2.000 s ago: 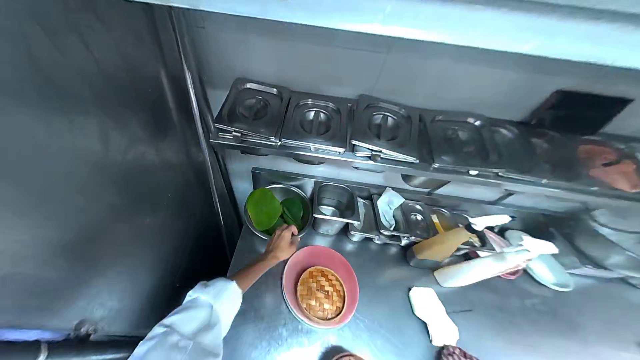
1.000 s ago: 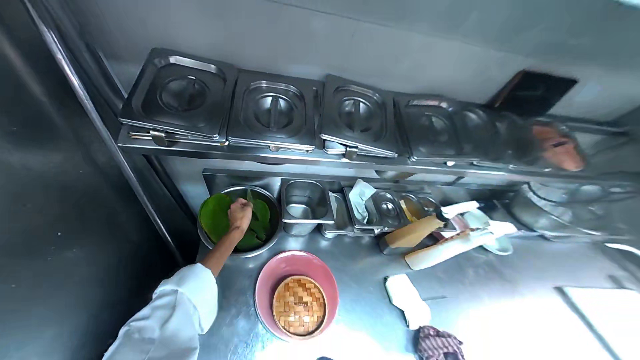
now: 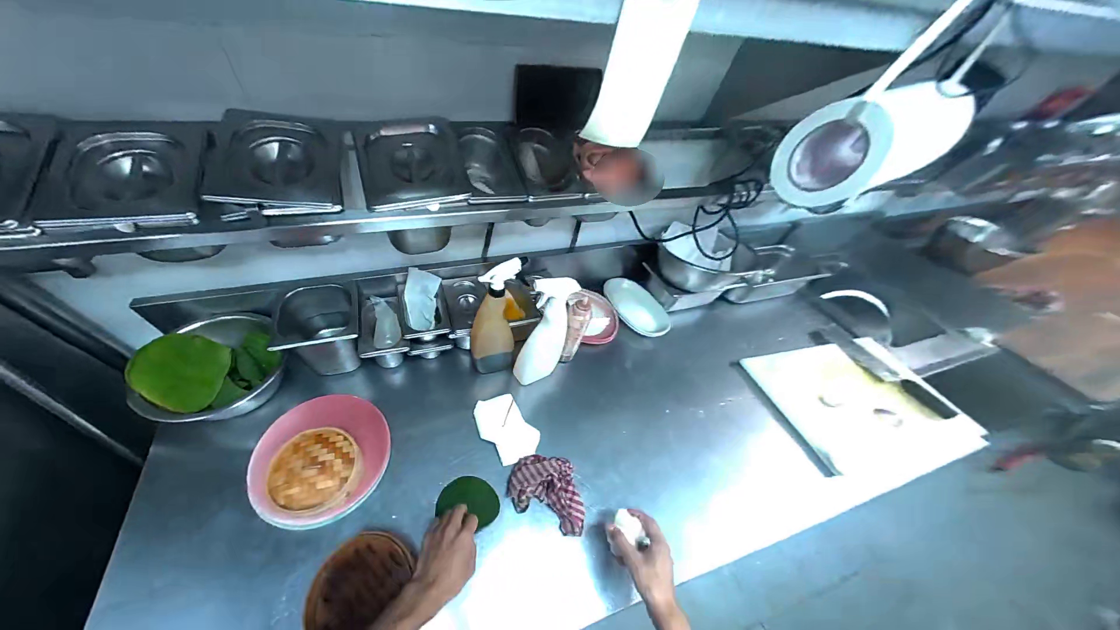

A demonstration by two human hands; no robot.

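Note:
My left hand (image 3: 449, 553) has its fingertips on a round green leaf piece (image 3: 469, 502) at the front of the steel counter. A round bamboo steamer base (image 3: 360, 584) lies just left of that hand. In my right hand (image 3: 643, 560), near the counter's front edge, is a small white item (image 3: 628, 526), too blurred to name. Between the hands, a little farther back, lies a crumpled checked cloth (image 3: 548, 492). A woven bamboo lid (image 3: 313, 470) rests in a pink bowl (image 3: 380, 435) on the left. Behind it, large green leaves (image 3: 179, 373) fill a metal bowl (image 3: 262, 395).
Folded white paper (image 3: 507, 429) lies mid-counter. Spray bottles (image 3: 493, 331) (image 3: 544, 341), plates and steel pans stand along the back. Lidded pans (image 3: 280, 162) line the shelf. At right are a cutting board (image 3: 840, 402) with a knife (image 3: 910, 378) and another person's blurred arm (image 3: 1067, 306).
My left hand has left the metal bowl of leaves and is now at a round leaf piece near the front. The right hand has come into view with a white item. The view has swung right.

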